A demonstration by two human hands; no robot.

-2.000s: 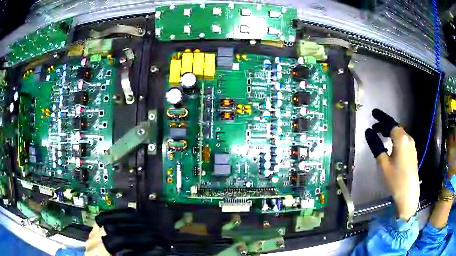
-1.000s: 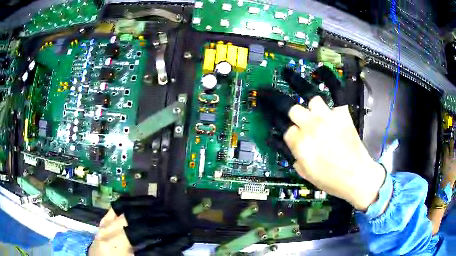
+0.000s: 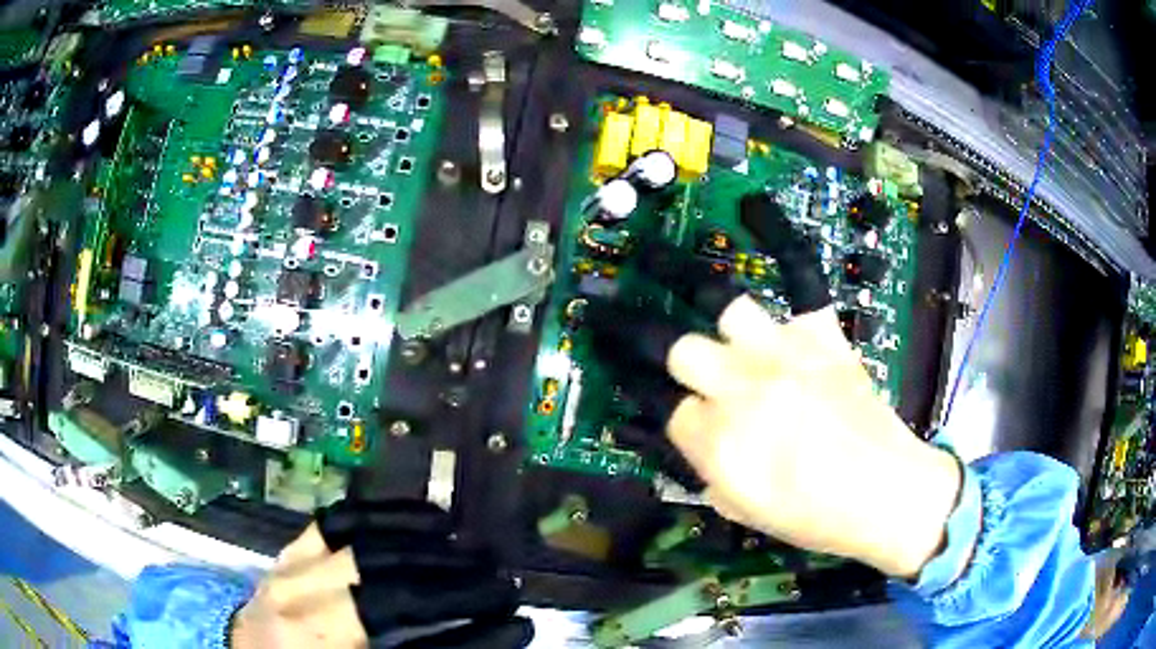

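Note:
A large green circuit board (image 3: 577, 425) sits in a black pallet (image 3: 488, 380). Yellow block capacitors (image 3: 653, 137) stand in a row near its upper edge, with two white-topped round capacitors (image 3: 635, 186) below them. My right hand (image 3: 761, 380), black on the fingers and bare at the back, is over the middle of this board with fingers spread; its fingertips are dark and blurred, so a held part cannot be made out. My left hand (image 3: 393, 590), also with black-covered fingers, rests at the pallet's near edge, fingers together; its underside is hidden.
A second green board (image 3: 190, 266) in its pallet lies to the left, without yellow blocks. A green side board (image 3: 735, 57) runs along the far edge. A pale green clamp bar (image 3: 475, 292) lies between the boards. A blue cord (image 3: 1014, 241) hangs at the right. Another person's hand (image 3: 1109, 602) shows at lower right.
The view has shifted, so the boards appear further right and tilted. My right hand came from the metal area at the right onto the board, then moved toward its left half. My left hand stays at the near edge.

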